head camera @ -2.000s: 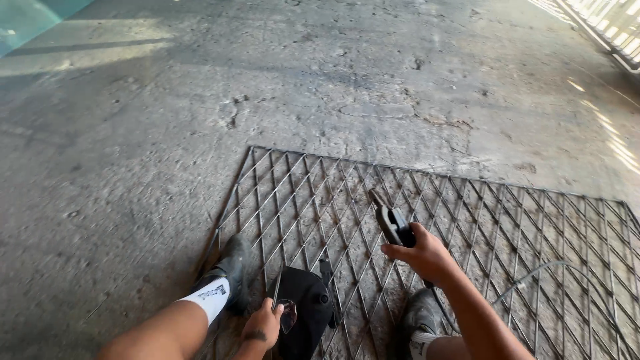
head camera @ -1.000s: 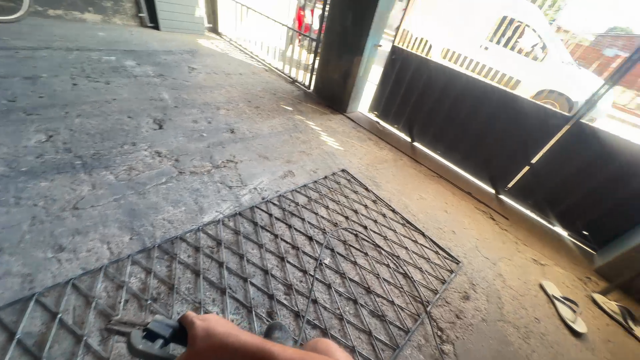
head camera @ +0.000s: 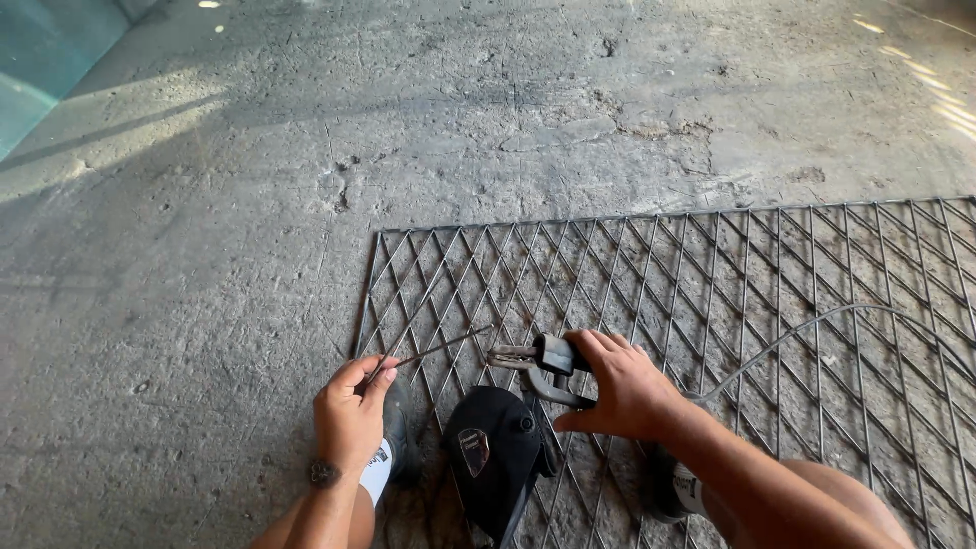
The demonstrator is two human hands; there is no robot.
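Note:
Between thumb and fingers, my left hand (head camera: 354, 404) pinches thin welding rods (head camera: 446, 345); one points right, toward the jaws of the holder, and another slants up over the lattice. My right hand (head camera: 621, 381) is closed around a welding electrode holder (head camera: 553, 358), whose jaws face left. A small gap separates the pointing rod's tip from the jaws. Below and between the hands, a black welding helmet (head camera: 492, 457) lies on the metal lattice panel (head camera: 579, 221). A cable (head camera: 808, 320) curves over the panel to the right of my right hand.
The flat lattice spans the lower right of the concrete floor (head camera: 229, 252), its left edge beside my left foot. My shoes (head camera: 398, 435) stand either side of the helmet. A teal surface (head camera: 53, 61) fills the upper left corner.
The view swung right toward the gate and has come back down. Compared with two seconds ago, my left hand has left the helmet's side and holds rods near the holder's jaws.

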